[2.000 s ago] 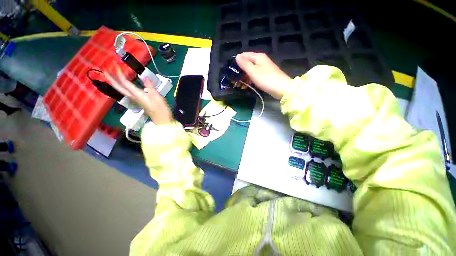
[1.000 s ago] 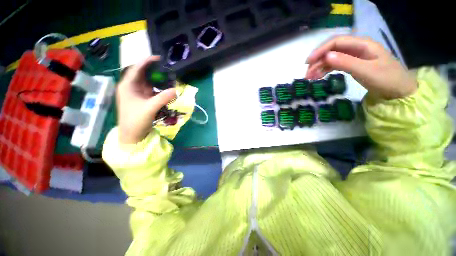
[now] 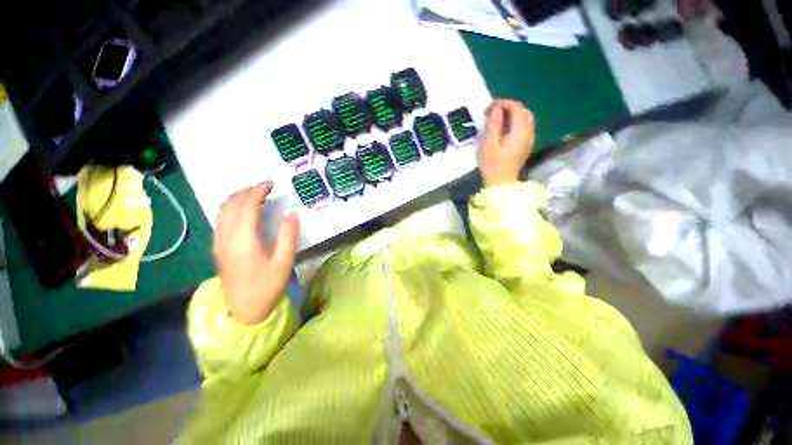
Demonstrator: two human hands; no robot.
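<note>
Several smartwatch units lie in two rows on the white work sheet [image 3: 234, 113]. Their dark screens show green text lines, as on the upper-row watch [image 3: 352, 114] and the lower-row watch [image 3: 374, 162]. My left hand [image 3: 254, 252] is over the sheet's lower left edge, fingers apart, holding nothing visible, left of the rows. My right hand [image 3: 506, 139] is at the sheet's right edge, fingers curled, beside the rightmost lower watch [image 3: 461, 125]. Whether it touches that watch or holds anything cannot be told.
At upper left is the black foam tray [image 3: 178, 35] with a watch [image 3: 114, 63] in it. A yellow scrap [image 3: 115, 228] with a white cable and a smartphone [image 3: 36, 217] lie left. Papers [image 3: 486, 16] lie beyond the sheet. A person's white garment [image 3: 686, 209] shows at right.
The view has swung right. My left hand has left the foam tray side and come to the sheet empty. My right hand has moved to the sheet's right edge. The lower row now has another watch.
</note>
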